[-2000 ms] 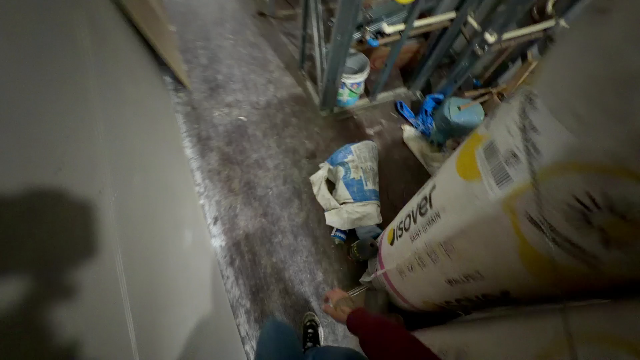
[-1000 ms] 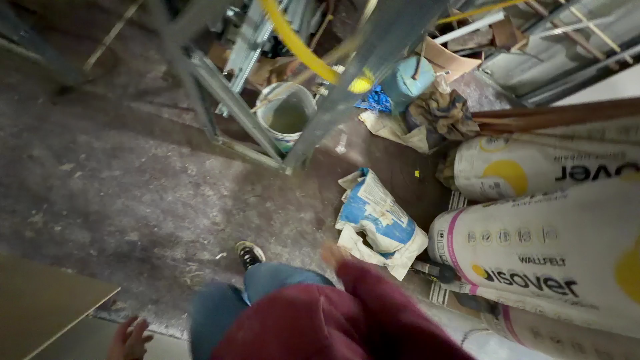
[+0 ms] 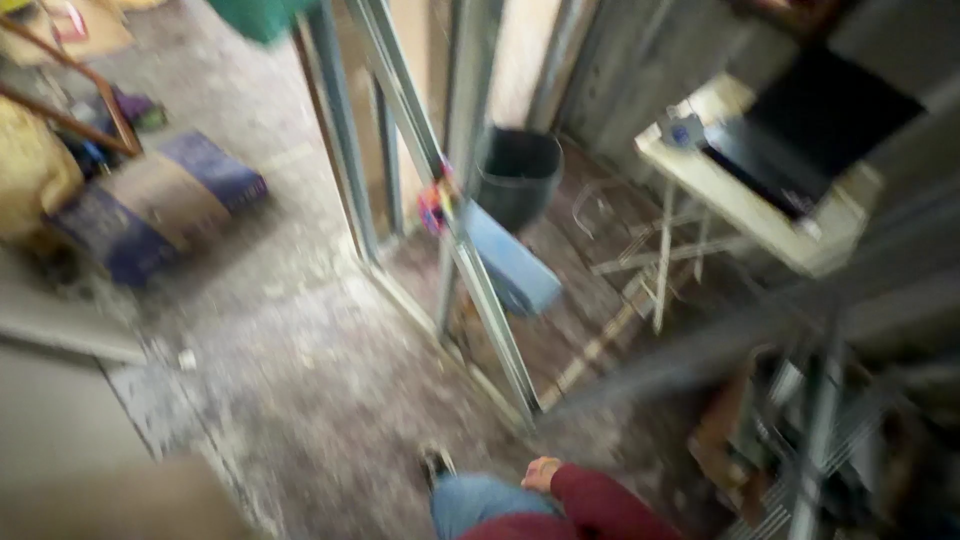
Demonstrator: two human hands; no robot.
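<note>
My right hand (image 3: 541, 474), in a dark red sleeve, hangs low beside my jeans at the bottom of the view. Its fingers look curled, and blur hides whether anything is in them. Above it stands a metal stud frame (image 3: 480, 281), which the hand does not touch. Out of frame is my left hand. Behind the studs are a black bucket (image 3: 517, 180) and a light blue long object (image 3: 514, 259) lying tilted.
A small white folding table (image 3: 772, 232) at the right bears a black screen-like object (image 3: 832, 112). A blue and brown bag (image 3: 161, 202) lies on the floor at the left, near pale boards (image 3: 60, 405). Metal profiles (image 3: 810, 450) are heaped at the lower right.
The view has turned strongly, away from the insulation rolls and the blue and white bag to the stud frame and folding table. My left hand, at the lower left one second ago, has left the view.
</note>
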